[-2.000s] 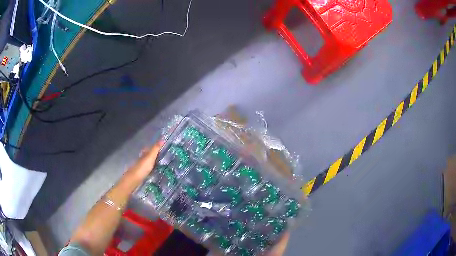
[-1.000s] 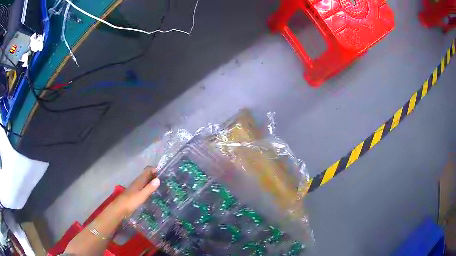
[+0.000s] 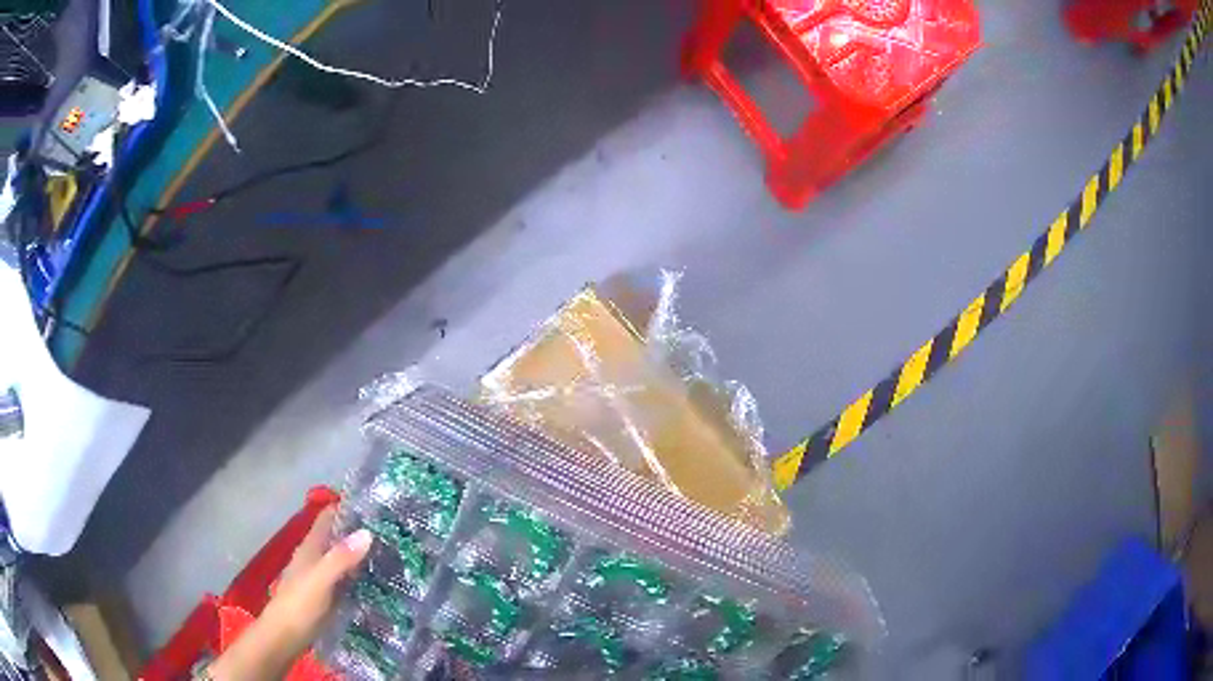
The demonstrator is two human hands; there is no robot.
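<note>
A clear plastic blister tray is at the bottom centre, above the floor. Its layered rim suggests several stacked trays. Small green circuit boards sit in its pockets. My left hand grips the tray's left side, thumb on top. The tray's near edge is cut off by the frame bottom. My right hand is not in view. A brown cardboard carton with loose clear wrap shows just beyond the tray's far edge, partly hidden by it.
A red stool stands on the floor ahead, another red stool at lower left. Yellow-black tape curves along the right. A green bench with cables and a white sheet is left. A blue container is lower right.
The tray has moved down and nearer, its far edge turned flatter across the view, and more of the carton shows. My left hand has moved down with it. My right hand has left the view.
</note>
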